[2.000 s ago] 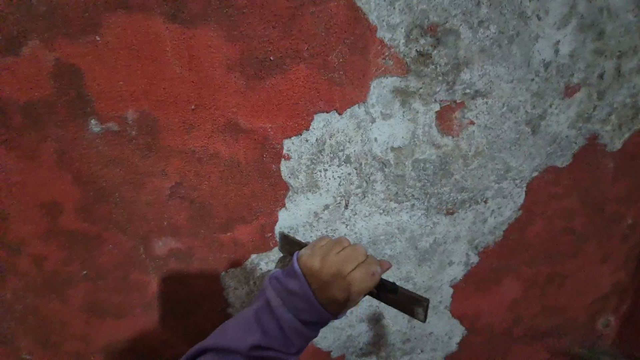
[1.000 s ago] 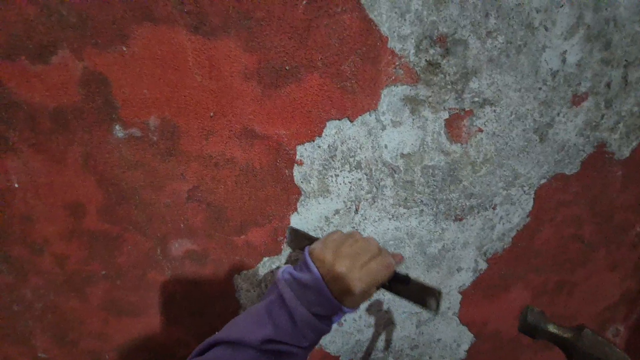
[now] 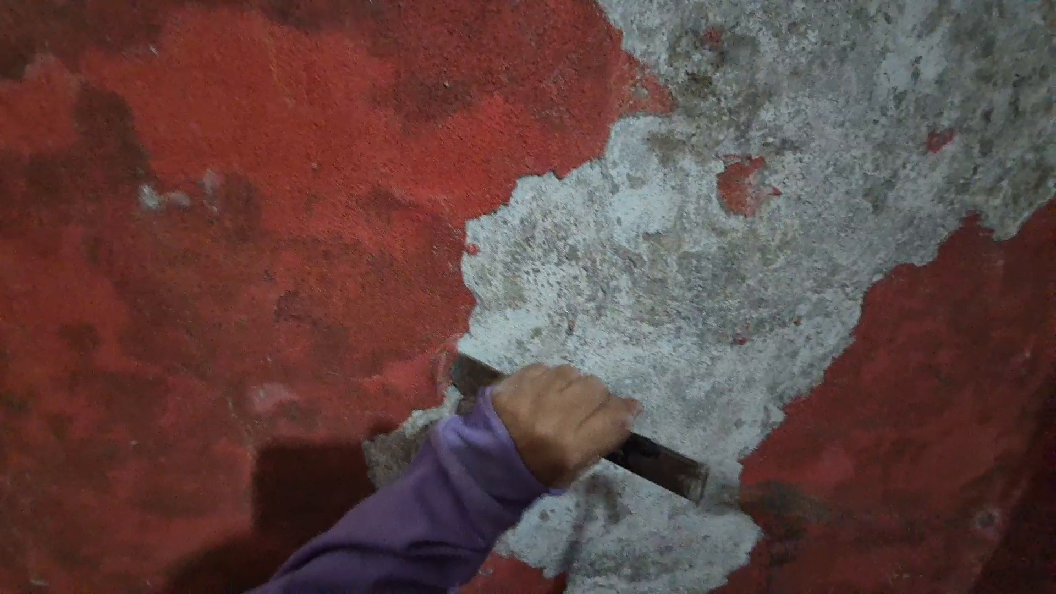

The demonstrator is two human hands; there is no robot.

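Observation:
My left hand [image 3: 565, 425], in a purple sleeve, is closed around a dark flat bar-like tool [image 3: 660, 466], perhaps a chisel. The bar slants down to the right; its left end lies at the border between red paint [image 3: 330, 247] and bare grey plaster [image 3: 660, 289]. Its right end sticks out past my fingers over the plaster. The palm and the middle of the bar are hidden by my fingers. A dark blurred smear shows just right of the bar's end, too faint to name. My right hand is outside the picture.
The wall surface fills the view, with ragged paint edges and small red paint remnants [image 3: 745, 186] within the grey area. More red paint [image 3: 932, 355] covers the lower right. A dark shadow [image 3: 305, 487] falls left of my sleeve.
A hammer seen at the lower right one second ago no longer shows clearly. My left hand keeps its grip on the bar, whose left end stays near the paint border.

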